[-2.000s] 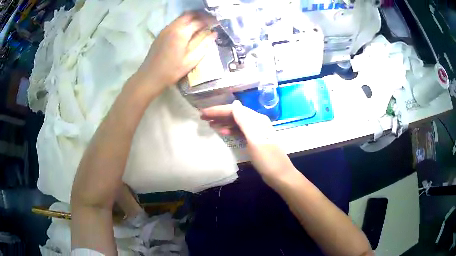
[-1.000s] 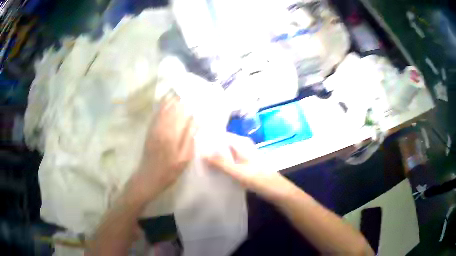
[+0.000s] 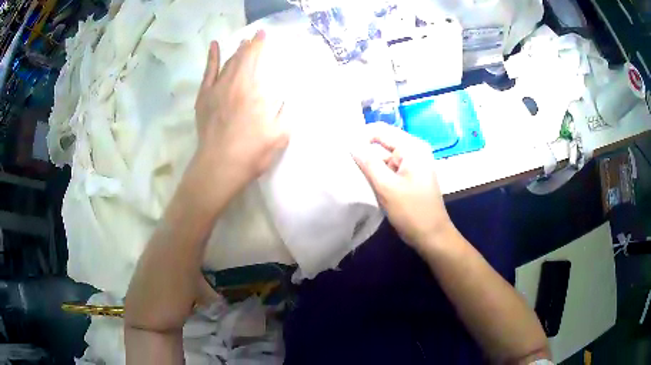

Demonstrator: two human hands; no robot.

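A white fabric piece (image 3: 314, 178) lies from the needle area of the sewing machine (image 3: 350, 28) down over the table's front edge. My left hand (image 3: 239, 114) lies flat on its left part with the fingers spread. My right hand (image 3: 400, 171) pinches the right edge of the piece between thumb and fingers, just in front of the blue plate (image 3: 442, 125). The presser foot and the cloth plate are hidden by the fabric and lamp glare.
A large cream garment pile (image 3: 114, 157) fills the left side. White scraps (image 3: 557, 64) and a thread cone (image 3: 621, 89) lie at the right table end. A black phone (image 3: 553, 296) rests on a pale board (image 3: 596, 285) lower right. A yellow-gold bar (image 3: 93, 309) is lower left.
The white piece now covers the machine plate where a small tan piece showed earlier. Since the blurred frame, my left hand has moved up and flattened on the fabric; my right hand has moved slightly right.
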